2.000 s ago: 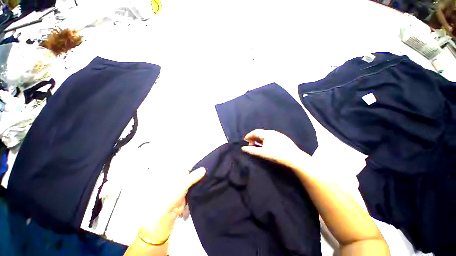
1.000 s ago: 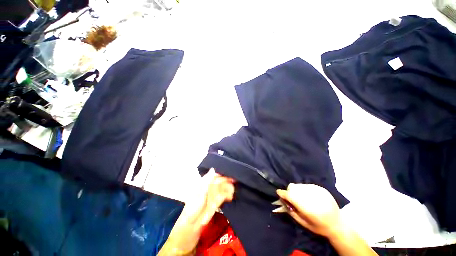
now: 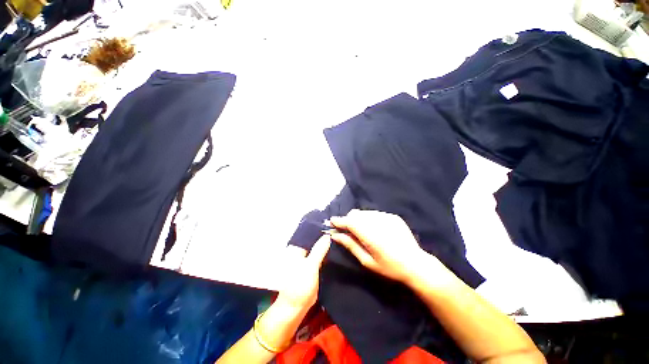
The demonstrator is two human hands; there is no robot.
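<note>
A dark navy garment [image 3: 405, 156] lies on the white table and runs down over my red apron. My left hand [image 3: 307, 274] grips its edge band near the table's front. My right hand [image 3: 377, 242] is at the same spot, fingers close to the left thumb. A small metal tip, likely thread snips [image 3: 329, 229], shows at the right fingertips; the rest is hidden in the hand.
A folded navy garment [image 3: 142, 163] lies at the left, with a thin dark strip [image 3: 186, 186] beside it. A navy heap with a white tag [image 3: 509, 90] lies at the right. Plastic bags [image 3: 53, 85] and a brown tuft [image 3: 109, 54] are at the far left.
The snips' blades, apart and below the band a second ago, are now at the band's left end. My right hand has moved up and left to meet my left hand.
</note>
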